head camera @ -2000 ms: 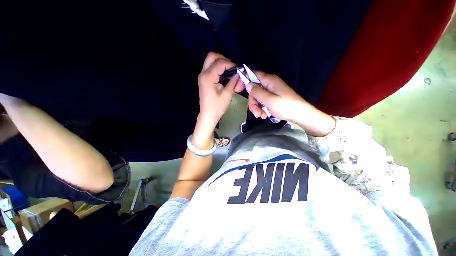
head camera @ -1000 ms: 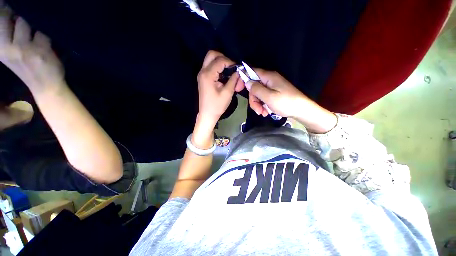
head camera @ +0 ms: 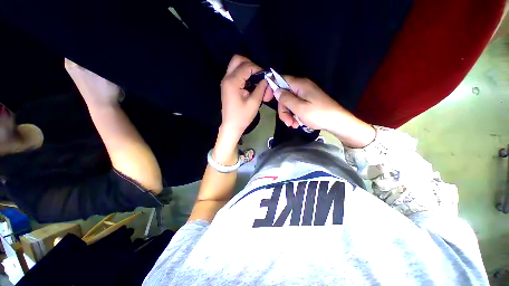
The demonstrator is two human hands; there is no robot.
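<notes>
A large navy-black garment (head camera: pixel 323 39) hangs in front of me. My left hand (head camera: pixel 243 92) pinches a small dark part of it between thumb and fingers, just left of the snips. My right hand (head camera: pixel 307 106) holds small silver thread snips (head camera: pixel 278 81), with the blades apart and their tips touching or very near the pinched part. Thin thread strands show there; the exact spot between the fingertips is too small to make out. A white scrap (head camera: pixel 219 9) lies on the dark cloth above my hands.
A red garment (head camera: pixel 441 61) hangs at the right behind the dark one. Another person's bare arm (head camera: pixel 125 137) reaches into the dark cloth at left. A cardboard box (head camera: pixel 50 237) and dark cloth pile (head camera: pixel 100 260) are at lower left. Pale green floor (head camera: pixel 474 145) shows at right.
My hands stay nearly in place, with the snips' blades shifting slightly. The other person's arm has moved right, the hand now hidden by dark cloth. A thin pale edge now shows at upper left.
</notes>
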